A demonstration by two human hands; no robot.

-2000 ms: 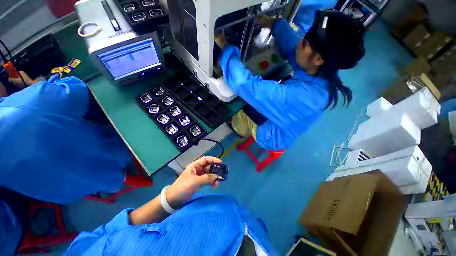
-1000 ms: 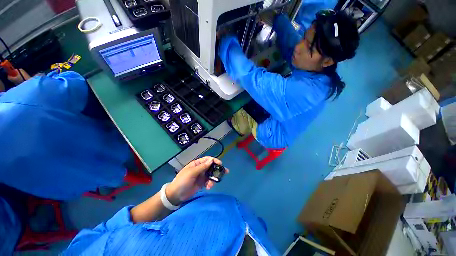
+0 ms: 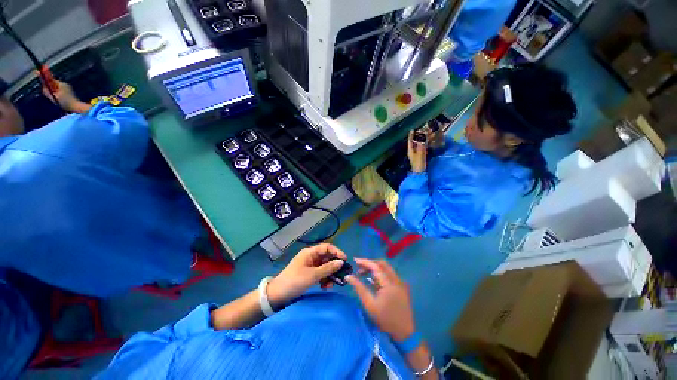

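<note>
My left hand (image 3: pixel 306 272) is in front of my body at bottom centre, its fingertips closed on a small dark watch housing (image 3: pixel 341 272). My right hand (image 3: pixel 386 297) is just to the right of it, with its fingertips at the housing's right side. Whether the right fingers grip the housing or only touch it cannot be told. The fingers partly cover the housing.
A black parts tray (image 3: pixel 261 176) with several units lies on the green bench (image 3: pixel 217 215), beside a second black tray (image 3: pixel 315 154). A monitor (image 3: pixel 208 87) and a white machine (image 3: pixel 356 126) stand behind. A person in blue (image 3: pixel 475 178) sits right. A cardboard box (image 3: pixel 512 315) stands lower right.
My right hand has come into view and reached the housing, which my left hand now holds tilted. The person on the right has drawn their arms out of the machine and holds small dark units.
</note>
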